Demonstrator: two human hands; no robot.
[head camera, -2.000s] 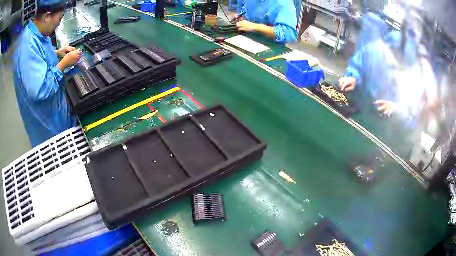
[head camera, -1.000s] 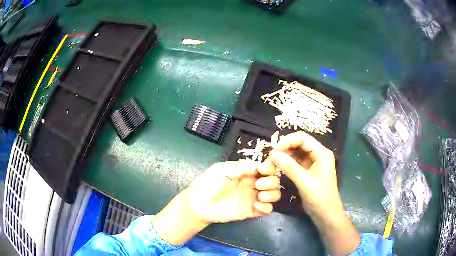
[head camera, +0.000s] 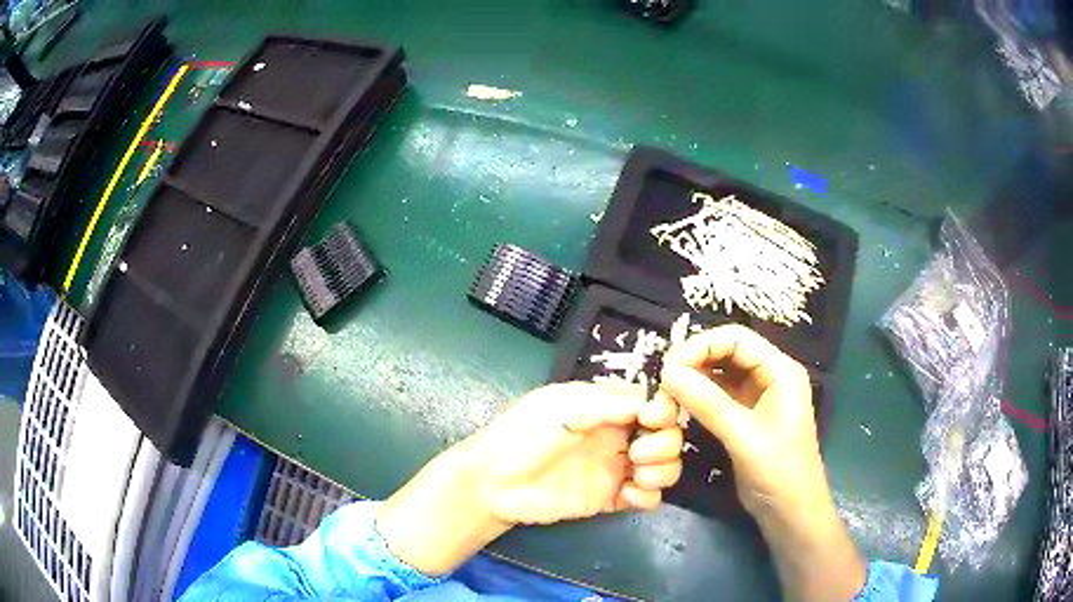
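Observation:
My left hand (head camera: 565, 453) has its fingers curled over the near parts tray, palm side up. My right hand (head camera: 747, 406) meets it with thumb and index finger pinched at the left fingertips. A small dark piece shows between the fingertips, too small to make out. Short pale metal contacts (head camera: 626, 355) lie in the near black tray (head camera: 720, 470), partly hidden by my hands. Long pale metal strips (head camera: 753, 259) are heaped in the far black tray (head camera: 635, 212). A ribbed row of black housings (head camera: 524, 288) lies left of the trays.
A second ribbed row (head camera: 337, 273) lies farther left, beside the large black compartment tray (head camera: 224, 194). White slotted trays (head camera: 71, 459) stand at the left edge. Clear plastic bags (head camera: 953, 365) lie at right. More black trays (head camera: 59, 153) are at the far left.
The view has swung from the line and another worker down to the parts trays, and both hands have come into view. Since one second ago the hands stay together at the near tray.

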